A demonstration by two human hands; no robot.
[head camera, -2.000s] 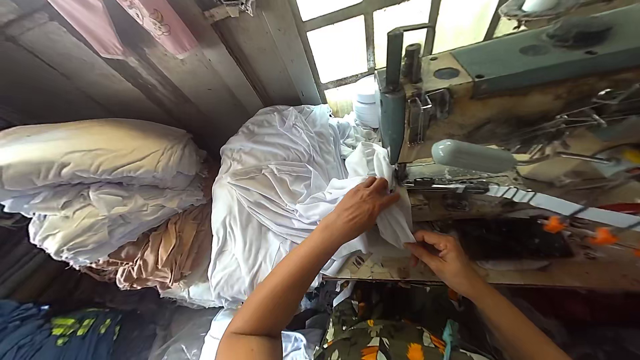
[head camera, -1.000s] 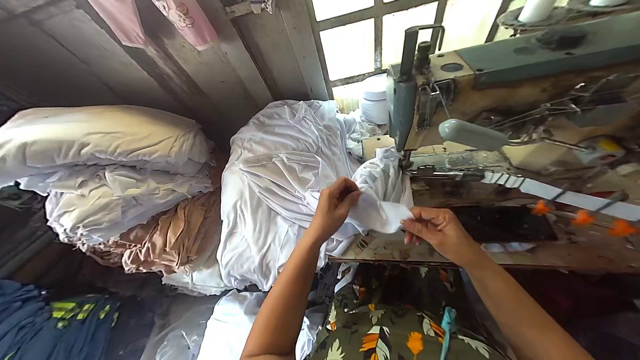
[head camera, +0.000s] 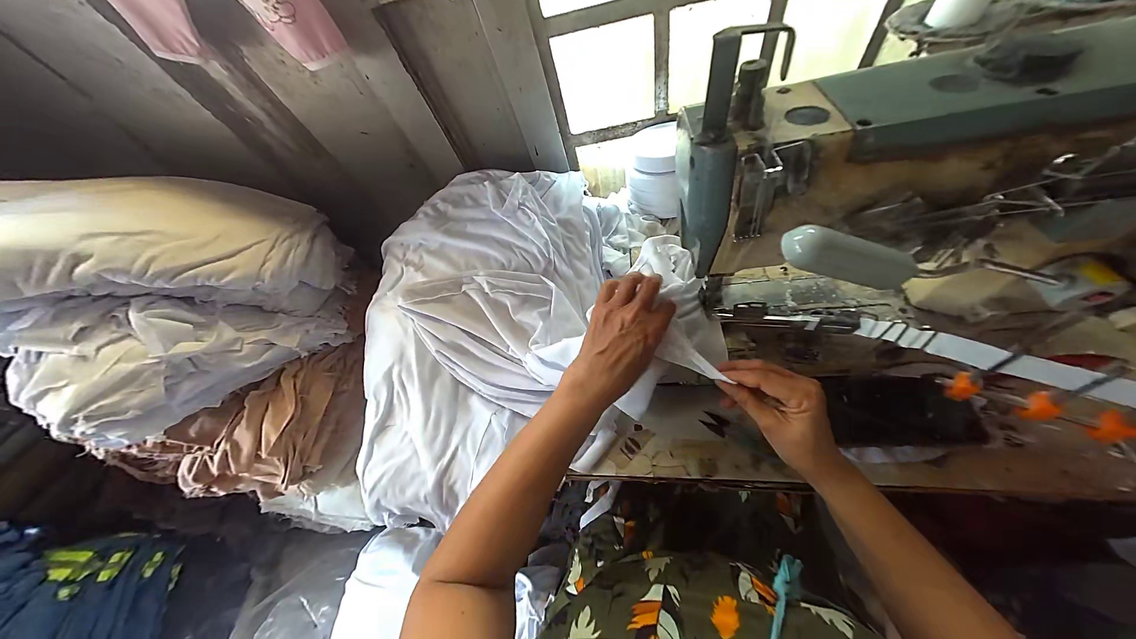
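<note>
White knit fabric (head camera: 688,333) runs up to the needle area of an industrial sewing machine (head camera: 763,169). My left hand (head camera: 626,333) lies over the fabric just left of the needle area, its fingers bent onto the cloth; part of what they grip is hidden. Between thumb and fingers, my right hand (head camera: 777,404) pinches a pointed corner of the same fabric near the table's front edge. A white strip (head camera: 994,355) leads from the right to the metal guide beside the needle area.
A large white cloth heap (head camera: 470,355) lies left of the machine. Further left are stacked cream and brown fabric bundles (head camera: 160,240). A white tub (head camera: 654,173) stands behind the machine head. Orange clips (head camera: 1038,406) are at right, and the table edge (head camera: 799,485) is near my body.
From one second ago, my left hand has moved toward the needle area and lies flatter on the fabric. My right hand still pinches the fabric's edge.
</note>
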